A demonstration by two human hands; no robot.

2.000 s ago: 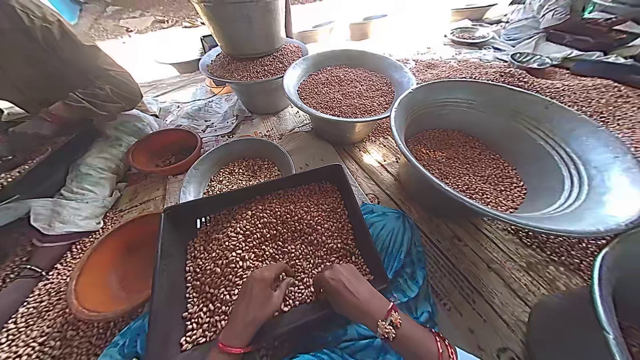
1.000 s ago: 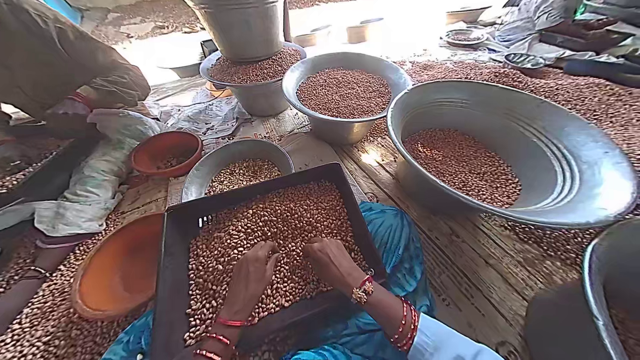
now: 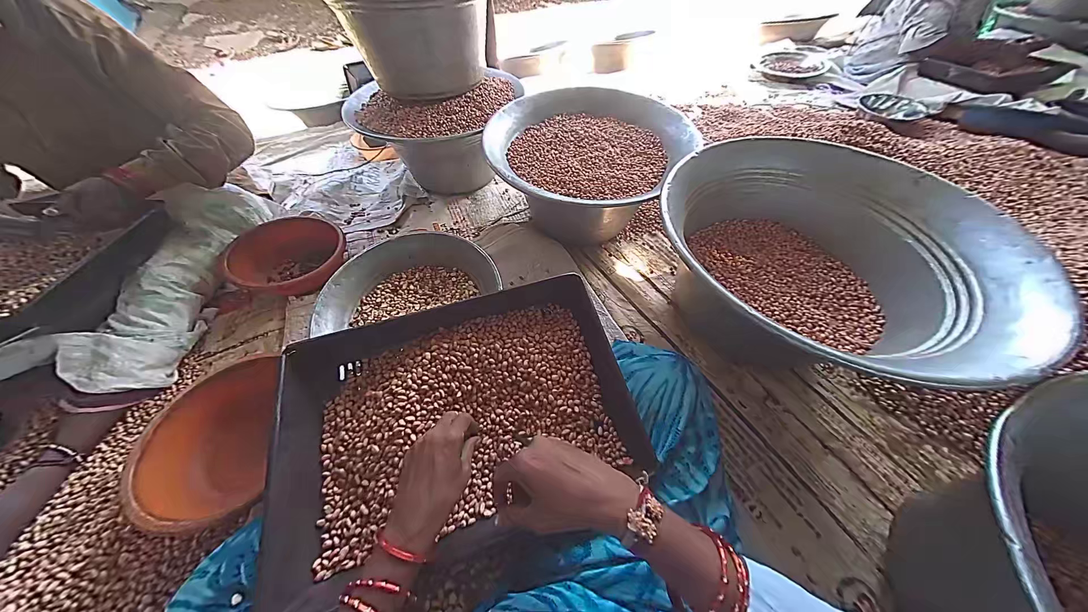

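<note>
Across my lap, on blue cloth, lies a black plastic tray filled with small reddish-brown nuts or beans. My left hand rests on them near the tray's middle, fingers curled down; whether it grips any is hidden. Just to its right, my right hand is bent over the near part of the pile with thumb and fingers close together, and what lies between them cannot be made out. Red bangles are on both wrists. A metal bowl of paler nuts or beans touches the tray's far side.
An orange clay bowl tilts left of the tray, with a smaller clay bowl beyond. Large metal basins of nuts or beans stand ahead and right, one under a bucket. A co-worker's sleeved arm is at left. Loose nuts or beans cover the floor at both sides.
My right hand has moved toward me over the pile since one second ago. My left hand stays over the tray's middle.
</note>
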